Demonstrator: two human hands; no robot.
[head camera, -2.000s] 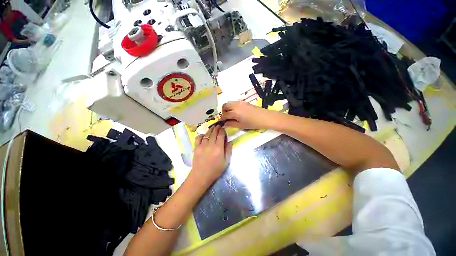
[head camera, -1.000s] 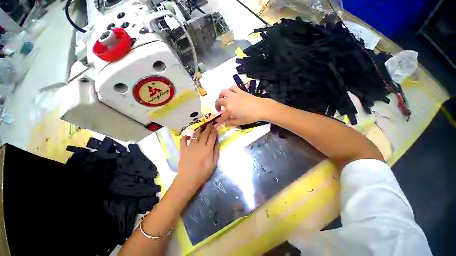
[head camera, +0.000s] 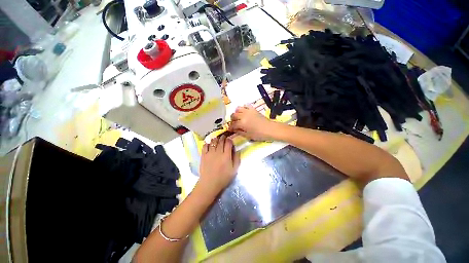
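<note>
My left hand (head camera: 218, 163) lies at the front edge of the needle area, fingertips on a short black strip (head camera: 224, 134). My right hand (head camera: 250, 123) is bent over the same strip from the right, its fingertips close to those of my left hand. The white sewing machine head (head camera: 177, 87), with a round red badge, stands just behind my fingers. The needle and clamp are mostly hidden by the head and my fingers. A large heap of black strips (head camera: 339, 82) lies at the right, and a smaller heap (head camera: 149, 180) at the left.
A brown cardboard box (head camera: 18, 195) with a dark inside stands at the left edge. A shiny metal plate (head camera: 272, 190) lies in front of my hands, edged with yellow tape. A thin dark and red tool (head camera: 433, 120) and a crumpled whitish plastic (head camera: 435, 82) lie at the right.
The camera view has shifted and returned. Between one second ago and now, my right hand's fingers have lowered onto the strip beside my left fingertips.
</note>
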